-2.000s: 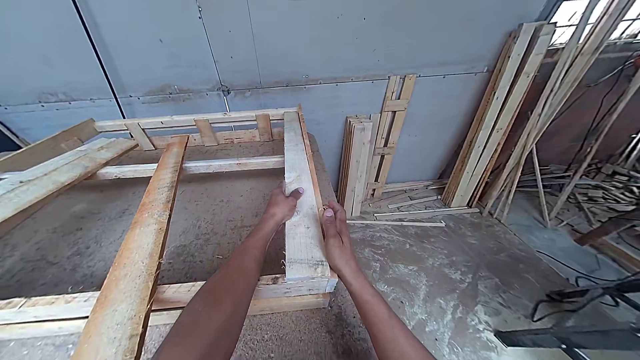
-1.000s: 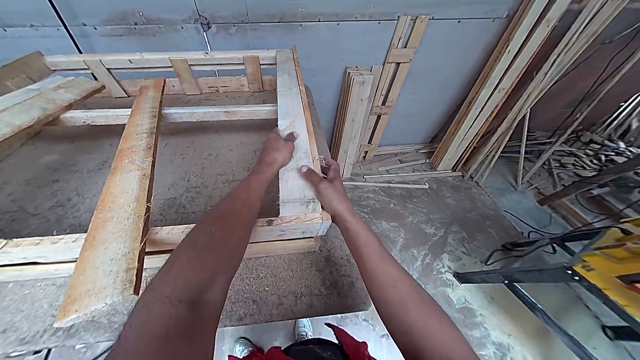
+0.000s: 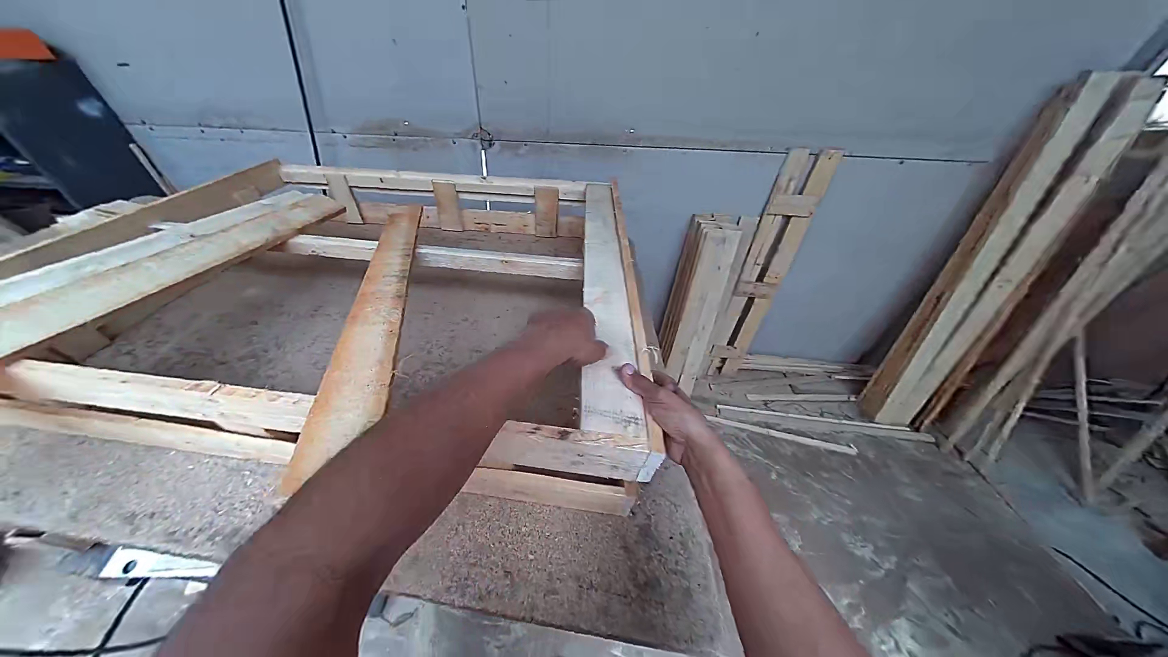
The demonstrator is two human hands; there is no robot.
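Note:
A pale wooden board [image 3: 610, 274] lies across the right end of a wooden frame [image 3: 566, 452], against a thin upright edge board [image 3: 631, 274]. My left hand [image 3: 564, 338], slightly blurred, is at the board's inner edge, thumb over its top; how firmly it grips is unclear. Lower down, my right hand [image 3: 664, 401] grips the outer side of the edge board, thumb on top and fingers hidden behind. A rough-edged, orange-stained plank [image 3: 365, 338] crosses the frame to the left. More planks [image 3: 164, 265] lie over the frame's left part.
The frame rests on a particle-board surface [image 3: 547, 566]. A saw blade [image 3: 155, 563] lies at lower left. Wood pieces [image 3: 707, 283] and long boards [image 3: 1013, 246] lean on the grey wall [image 3: 693, 73]. Thin wood strips [image 3: 785, 429] lie on the floor at right.
The view has shifted, bringing the saw blade at lower left into sight. Both hands remain around the right-end board; my right hand now reaches over the outer edge board close to the near corner.

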